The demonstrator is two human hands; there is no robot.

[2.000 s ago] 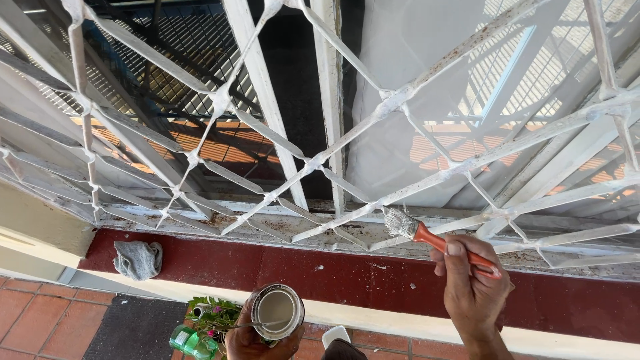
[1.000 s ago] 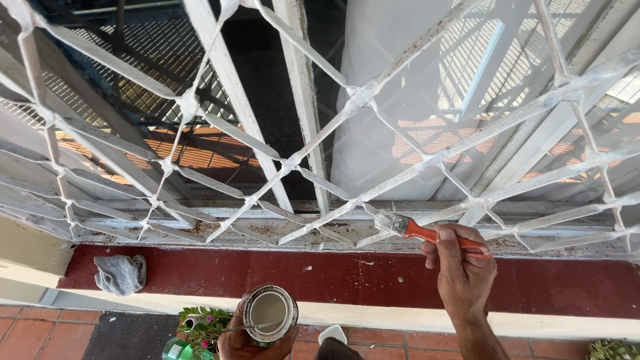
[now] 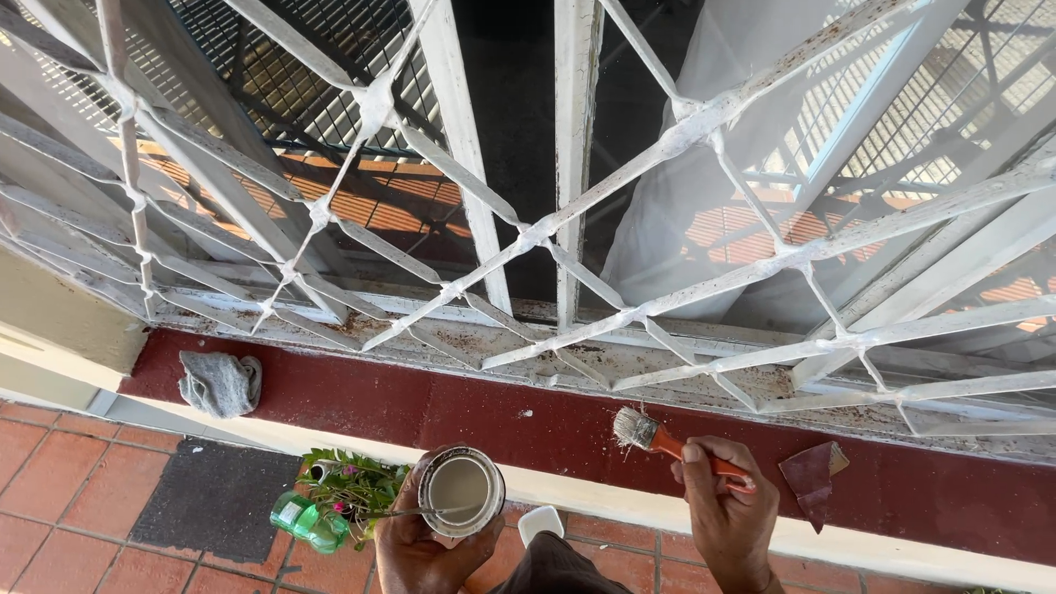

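My left hand grips a small round can of pale paint, its mouth facing up, with a thin stick or wire lying across it. In my right hand is a paintbrush with an orange-red handle and whitish, paint-clotted bristles pointing left. The bristles are over the dark red window ledge, below a white metal window grille and apart from it. Rust-brown specks show on the grille bars and on the white window sill behind them.
A grey cloth lies at the ledge's left end, a folded piece of dark red sandpaper or similar sheet at the right. Below the ledge are a flowering plant, a green plastic bottle, a white container and a dark mat on tiles.
The brush has come away from the bottom of the grille and down over the red ledge, nearer the can. The folded sheet at the right has come into sight.
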